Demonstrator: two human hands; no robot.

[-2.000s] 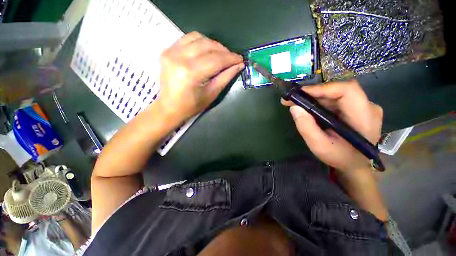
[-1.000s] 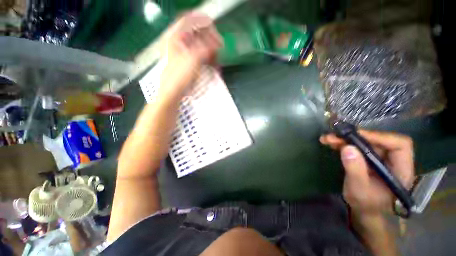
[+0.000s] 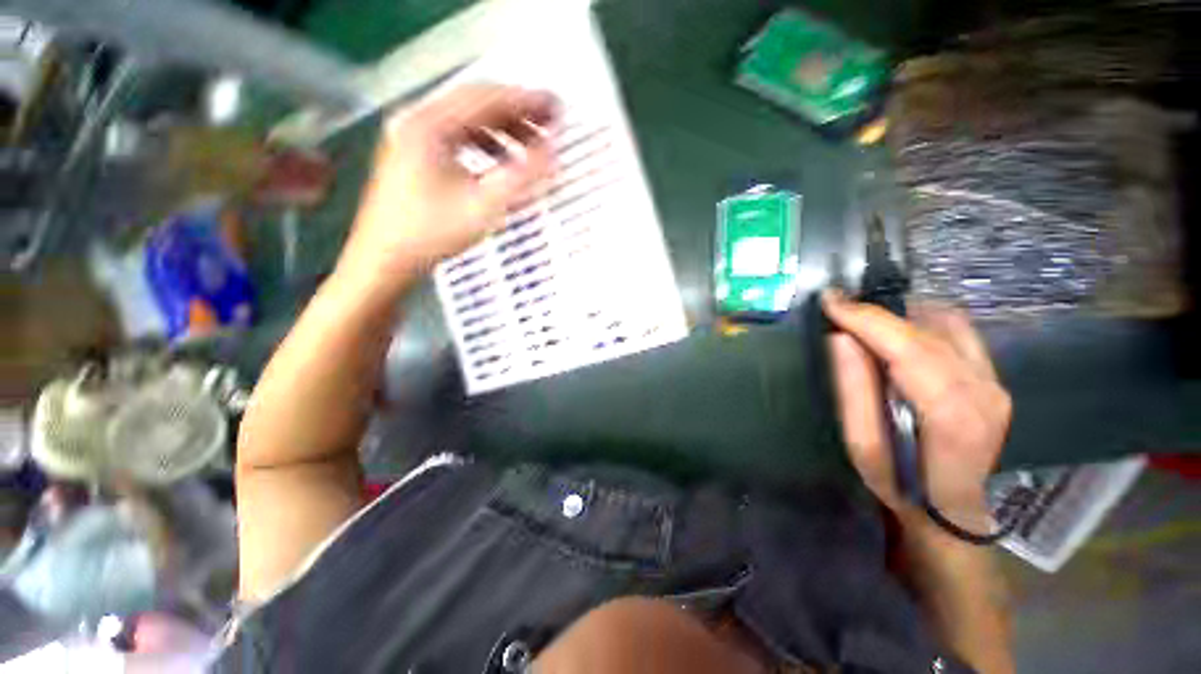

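A green LCD module [image 3: 759, 253] with a pale square lies on the dark green bench in front of me, its short orange tab towards me. The white component sheet [image 3: 566, 283] with rows of small dark parts lies left of it. My left hand [image 3: 461, 165] is blurred above the sheet, fingers curled; whether it holds a part cannot be told. My right hand [image 3: 922, 395] holds the black soldering iron [image 3: 885, 274], its tip pointing away from me, between the module and the dark lumpy slab [image 3: 1014, 244].
Another green module [image 3: 813, 66] with a reddish centre mark lies farther up. A white tray [image 3: 1064, 511] is low at the right. A blue tissue pack [image 3: 198, 273] and a cream fan [image 3: 167, 424] are at the left, both blurred. A pale rail [image 3: 408, 66] crosses the upper left.
A module now lies in the middle of the bench, where none lay a second ago. My left hand has come down nearer over the sheet. The iron has turned more upright in view.
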